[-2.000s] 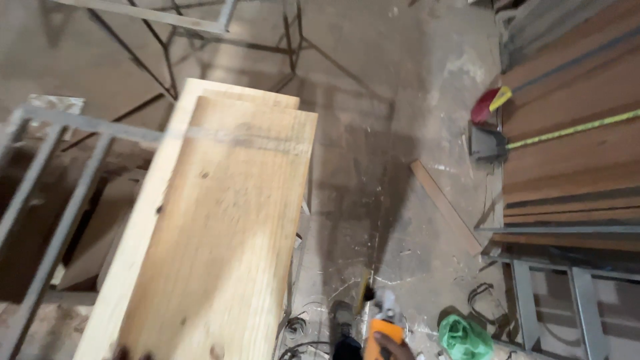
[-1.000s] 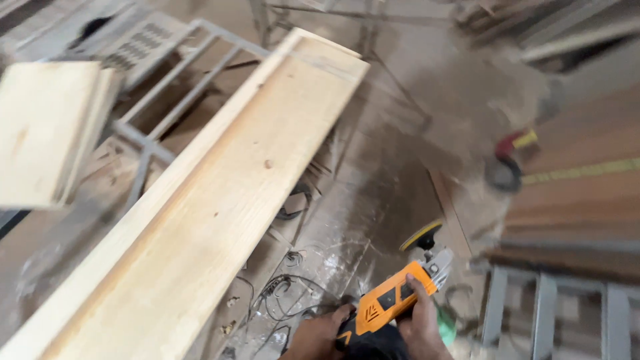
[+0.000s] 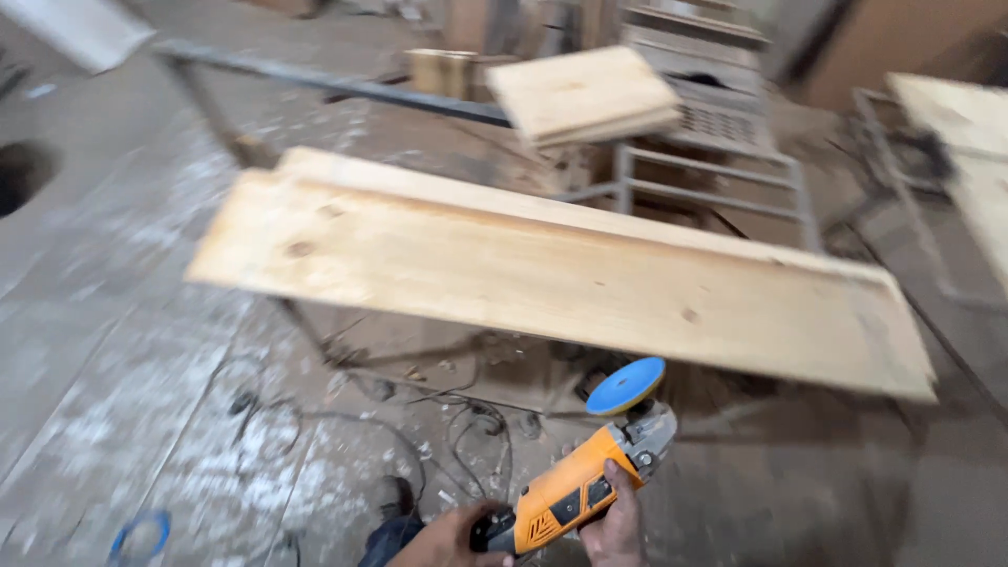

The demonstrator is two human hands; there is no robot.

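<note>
An orange angle grinder (image 3: 571, 492) with a blue round disc pad (image 3: 627, 386) is held in both hands at the lower middle, its disc facing up. My left hand (image 3: 453, 538) grips the black rear end of its body. My right hand (image 3: 618, 516) is wrapped around the body near the metal gear head, thumb on top. Just beyond the disc, a long pine board (image 3: 488, 276) lies on top of another pine board (image 3: 472, 193), spanning most of the view. The disc appears apart from the boards' near edge, though blur makes the gap hard to judge.
Shorter wooden boards (image 3: 583, 90) are stacked behind the long ones. Metal frames (image 3: 713, 177) stand behind and at the right, near another pale board (image 3: 976, 189). Black cables (image 3: 409, 441) trail over the dusty floor. A blue ring-shaped coil (image 3: 142, 535) lies at the lower left.
The view has swung strongly to the left. The grinder, low in the frame with one hand visible on it two seconds ago, is now in both hands, its disc face turned up into view.
</note>
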